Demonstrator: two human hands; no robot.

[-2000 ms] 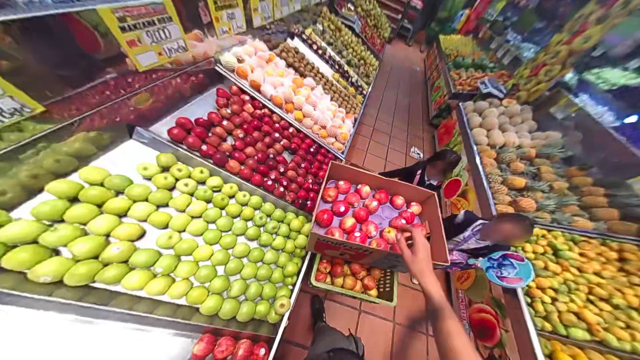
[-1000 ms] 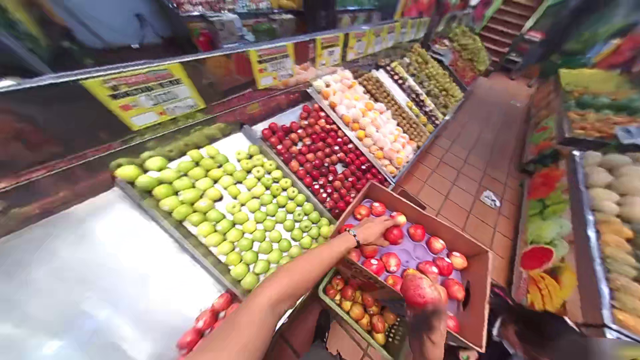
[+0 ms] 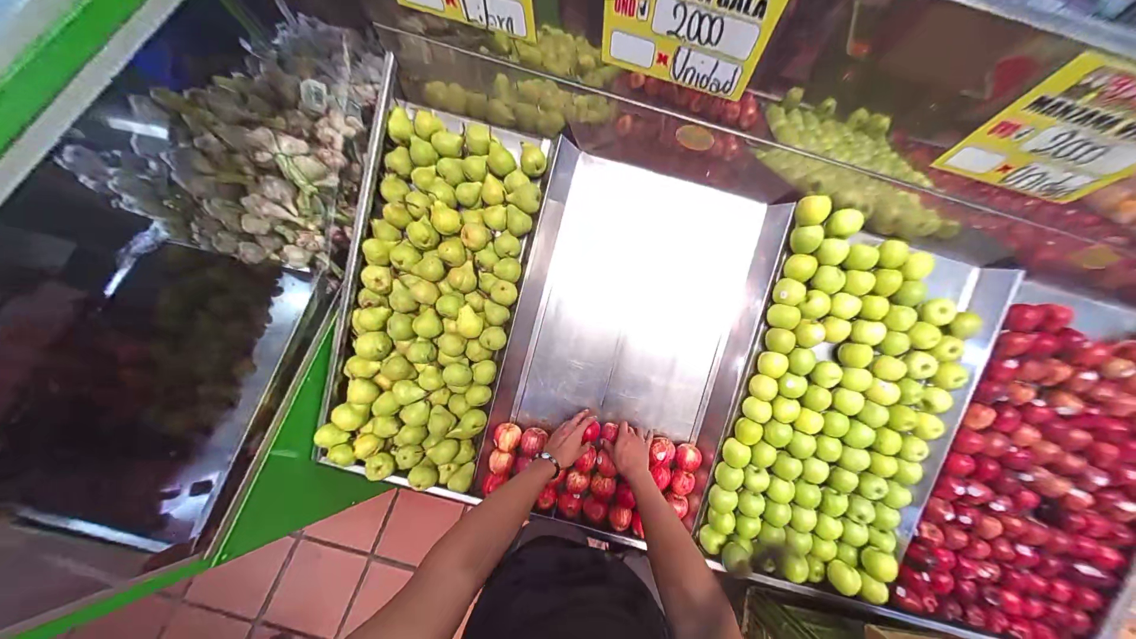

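Observation:
Both my hands reach down onto several rows of red apples [image 3: 603,487] at the near end of a metal display tray [image 3: 648,293]. My left hand [image 3: 568,437], with a band on its wrist, is on the back row and touches a red apple beside its fingertips. Just to its right, my right hand [image 3: 630,448] lies over the same row, its fingers pointing away from me. Whether it grips an apple is hidden by the back of the hand. Bare metal shows in the tray beyond my fingertips.
Green pears [image 3: 435,293] fill the tray on the left, and garlic bulbs [image 3: 275,169] lie farther left. Green apples [image 3: 825,426] and dark red apples [image 3: 1021,479] are on the right. Yellow price signs [image 3: 692,40] stand behind. Tiled floor [image 3: 328,568] shows below left.
The view has swung left, away from the cardboard box of red apples. A second ago my left hand was in that box and my right hand held a red fruit; now both are at the metal tray.

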